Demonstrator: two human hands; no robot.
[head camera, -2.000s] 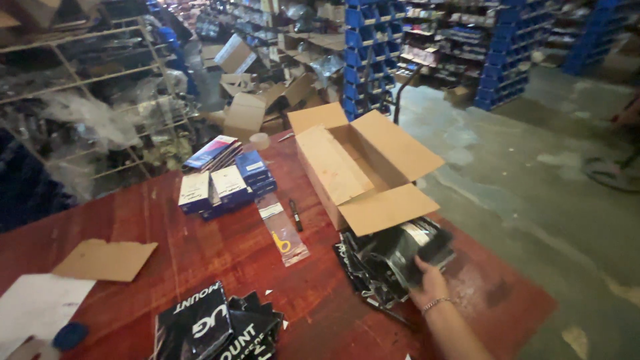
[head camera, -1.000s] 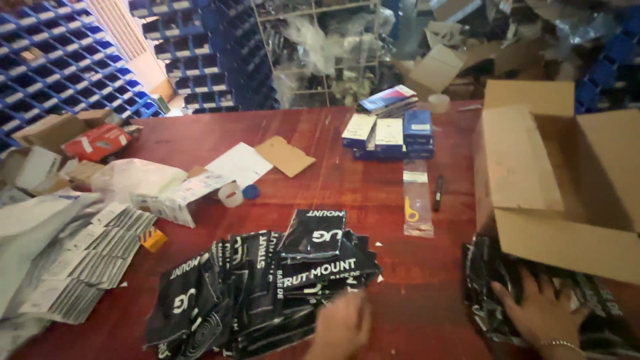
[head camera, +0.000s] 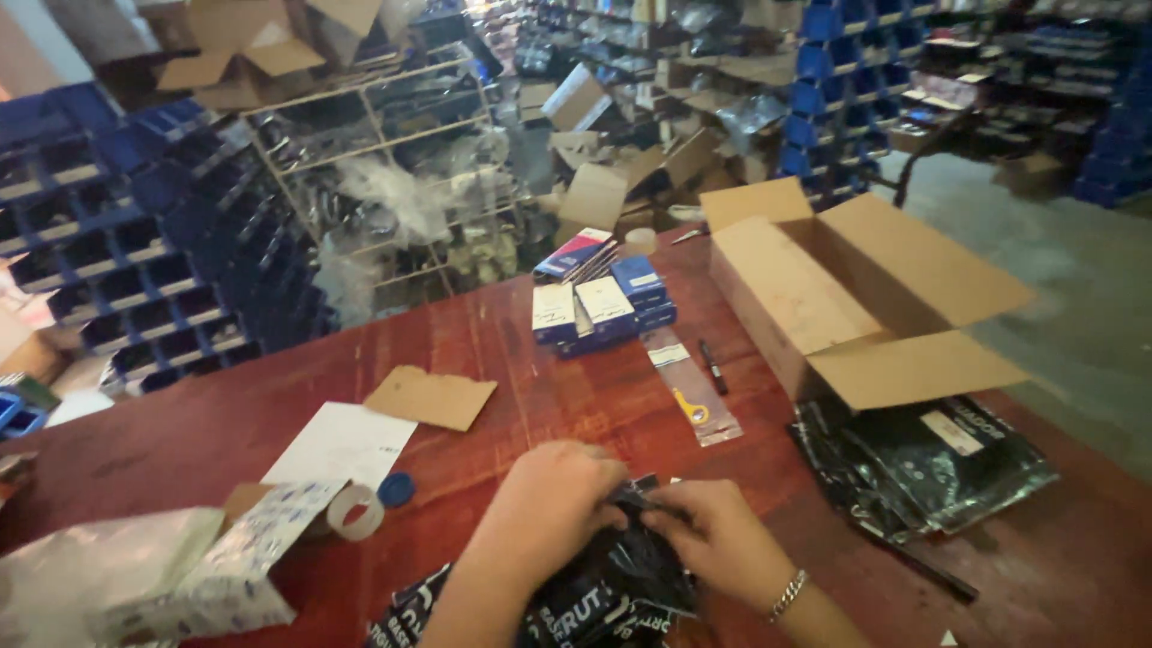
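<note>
At the front of the red table, my left hand (head camera: 562, 504) and my right hand (head camera: 720, 540) pinch the top edge of a black printed plastic bag (head camera: 621, 562) between them. Beneath it lie more black printed bags (head camera: 409, 612), partly hidden by my left forearm. Another pile of black bags (head camera: 945, 463) rests at the right, against the open cardboard box (head camera: 765, 306). Beyond my hands, a clear plastic packet with a yellow item (head camera: 691, 405) lies beside a black marker (head camera: 713, 367).
Small blue and white boxes (head camera: 594, 315) are stacked near the far edge. A cardboard piece (head camera: 432, 396), white paper (head camera: 346, 445), a tape roll (head camera: 355, 513), a blue cap (head camera: 396, 489) and white packaging (head camera: 135, 558) lie on the left. Blue bins (head camera: 117, 261) stand behind.
My right hand has left the pile by the cardboard box and come to the middle beside my left hand. Both now hold a black bag. The view has swung right since one second ago.
</note>
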